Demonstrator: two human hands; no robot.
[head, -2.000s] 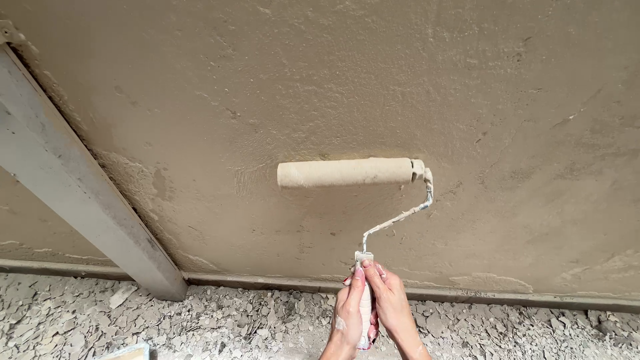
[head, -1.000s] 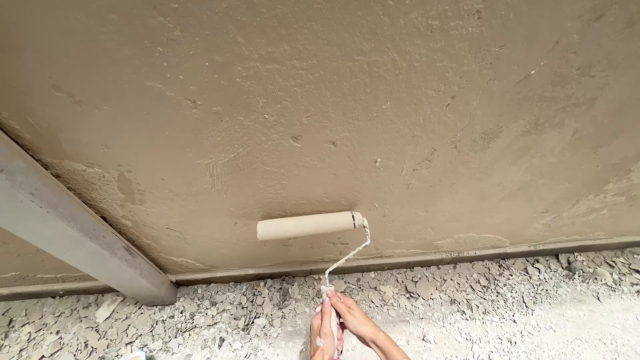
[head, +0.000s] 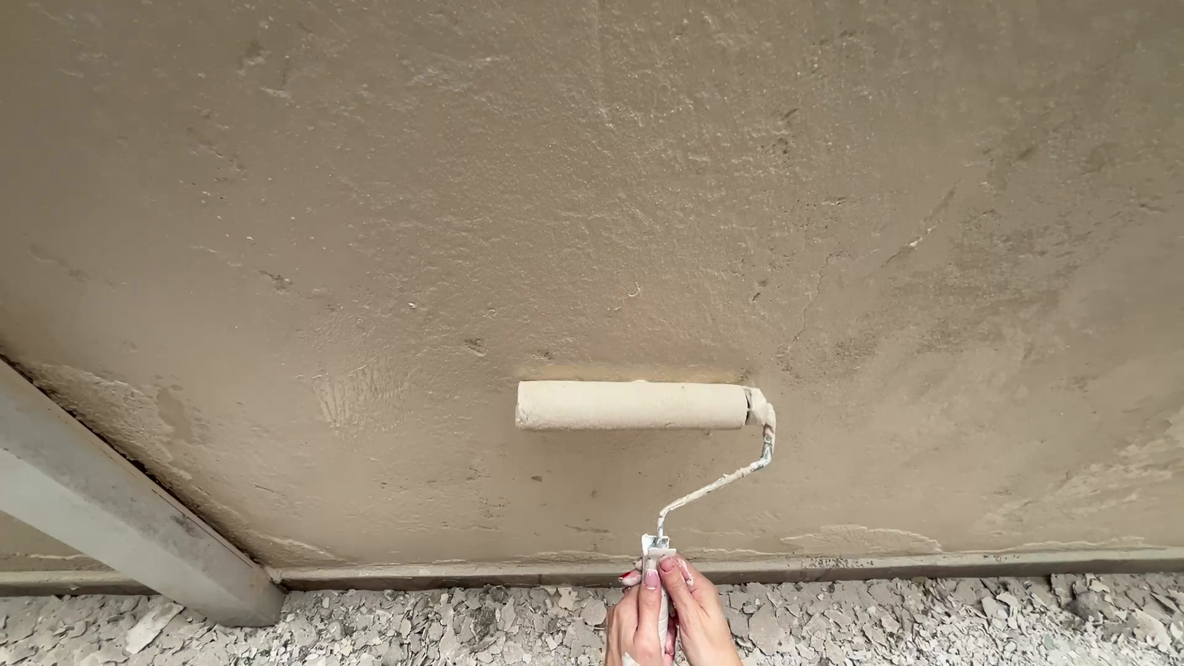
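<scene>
Both hands grip the handle of a paint roller [head: 632,405] at the bottom centre of the head view. My left hand [head: 636,622] wraps the handle from the left, and my right hand [head: 698,618] closes on it from the right, the two touching. The pale, coated roller sleeve lies level against the rough, wet-looking beige wall [head: 555,231]. Its bent wire frame, crusted with paint, runs from the sleeve's right end down to the handle. The handle's lower part is largely hidden by the fingers.
A grey metal post [head: 139,518] slants across the lower left, in front of the wall. Along the wall's foot runs a narrow ledge [head: 832,564]. Flakes of old paint or plaster [head: 444,620] cover the ground below.
The roller went down the wall toward its foot between the two earlier frames, and now sits higher above the ledge again. Both hands have stayed on the handle.
</scene>
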